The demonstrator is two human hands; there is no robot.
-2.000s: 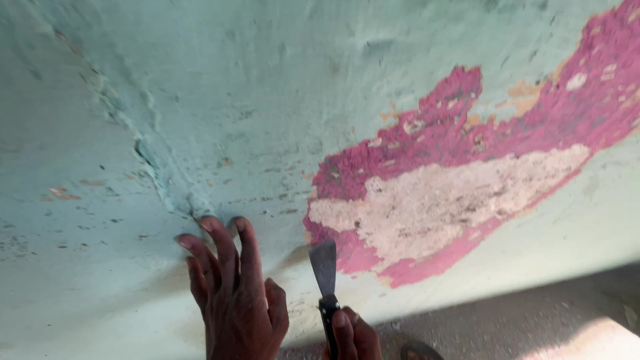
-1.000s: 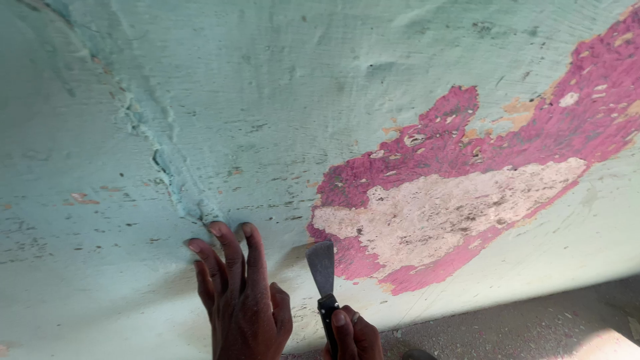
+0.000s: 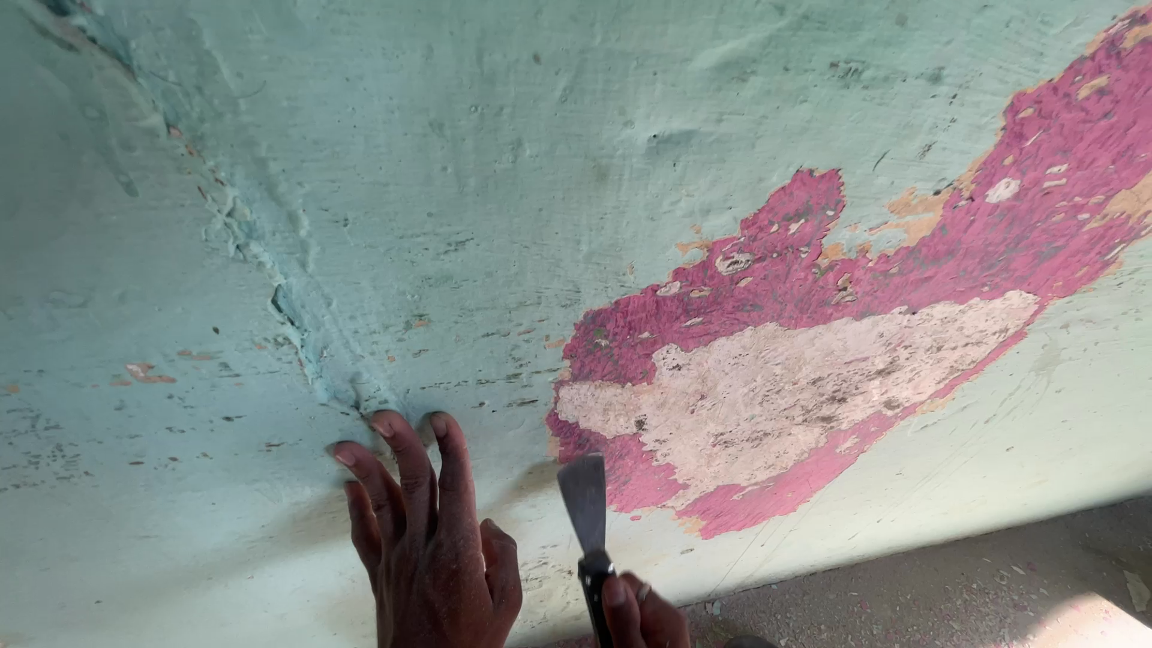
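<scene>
My left hand rests with its fingertips on the green painted wall, at the lower end of a raised crack. It holds nothing, and its fingers are slightly apart. To its right, my right hand grips the black handle of a putty knife, blade pointing up. The blade's edge lies at the lower left border of a scraped patch, where magenta paint surrounds bare pinkish-white plaster. Part of my right hand is cut off by the frame's bottom edge.
Along the lower right runs the floor, strewn with small paint chips and lit brightly in the corner. A dark rounded thing shows at the bottom edge beside my right hand. Small chipped spots mark the wall on the left.
</scene>
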